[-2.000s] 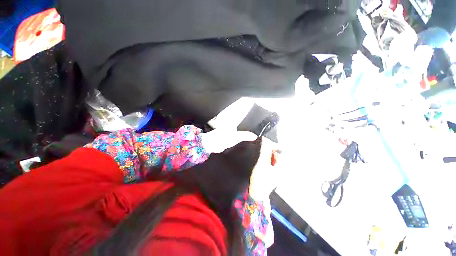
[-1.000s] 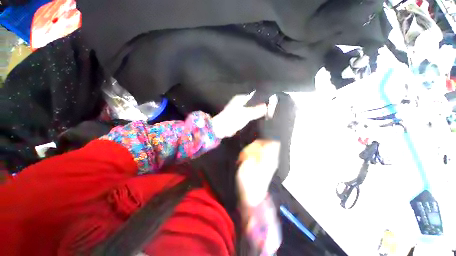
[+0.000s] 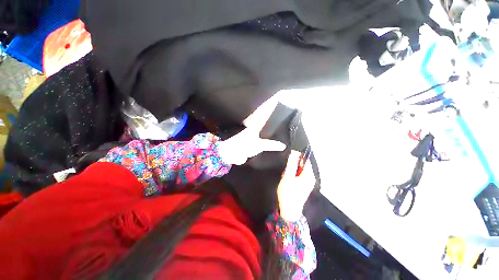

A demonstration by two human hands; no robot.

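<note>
A black fabric piece point(image 3: 278, 121) lies at the white table's edge and hangs down towards the lap. My left hand point(image 3: 249, 146) rests on its left side, thumb stretched across it, holding it. My right hand point(image 3: 296, 188) holds small thread snips with a red handle point(image 3: 301, 163), their dark point up at the fabric's right edge. The glare hides the finger outlines.
Black shears point(image 3: 406, 188) lie on the white table point(image 3: 361, 164). A large black cloth pile point(image 3: 219, 65) covers the back left. A clear plastic bag point(image 3: 146, 121) is by my left forearm. A yellow item point(image 3: 455, 250) is at lower right, a control panel point(image 3: 488, 208) at the right edge.
My hands have parted from their crossed reach over the cloth. My right hand has moved up beside the fabric's edge, and the red-handled snips now show. The view has shifted slightly.
</note>
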